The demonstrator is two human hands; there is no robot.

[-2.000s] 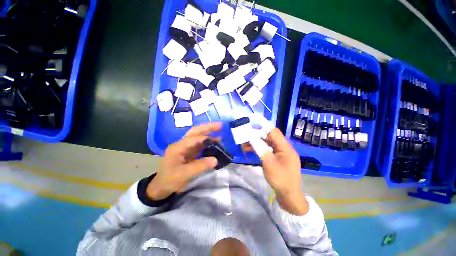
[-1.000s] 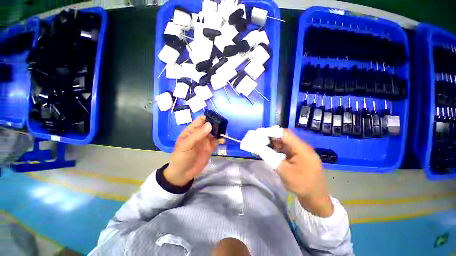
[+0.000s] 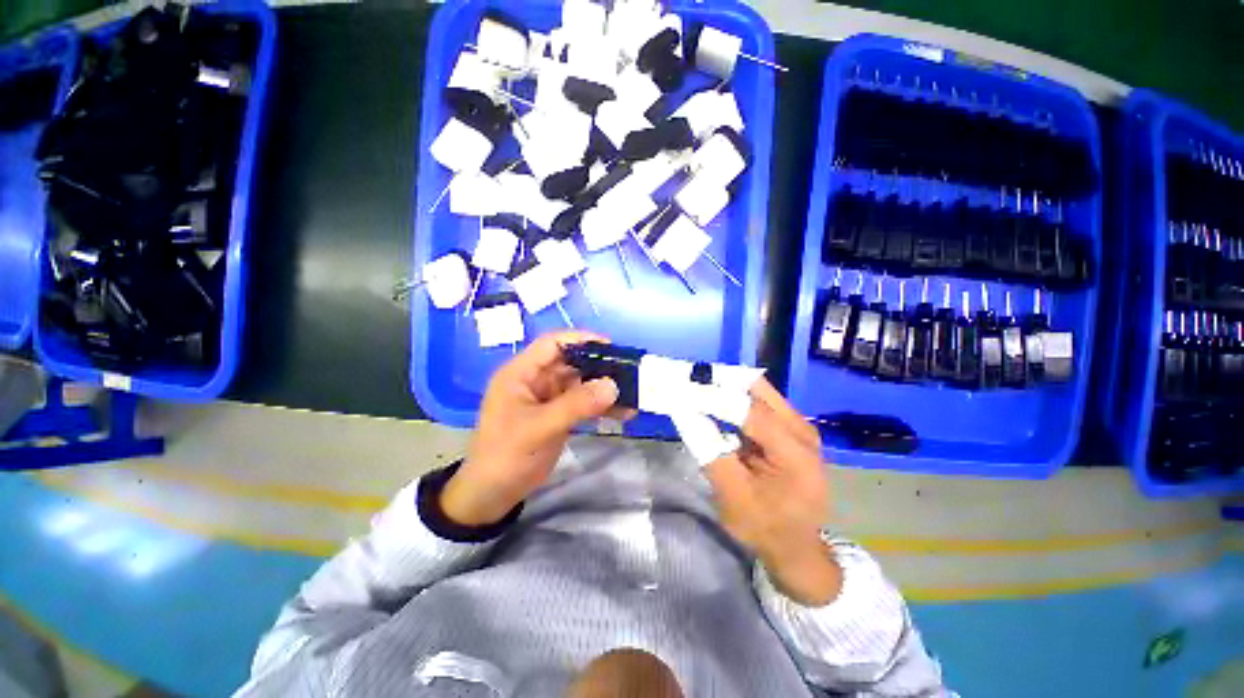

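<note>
My left hand (image 3: 525,423) holds a black housing (image 3: 602,371) over the front edge of the middle tray. My right hand (image 3: 764,457), with white-covered fingertips, holds a white inner block (image 3: 664,385) against the housing's right side. The block and the white fingertips partly merge, and how far the block sits inside cannot be told. The inner-block tray (image 3: 426,327) in front of me is blue and heaped with white-and-black blocks with thin leads.
A blue parts bin (image 3: 243,273) of jumbled black housings stands left. A blue tray (image 3: 941,439) right of the middle holds rows of black units with leads, some loose dark pieces near its front. Another filled tray (image 3: 1143,286) is at far right. Dark bench (image 3: 334,246) shows between bin and middle tray.
The right hand has moved left and brought the white block up against the black housing. The left hand has turned the housing so it lies more level. The view has shifted slightly.
</note>
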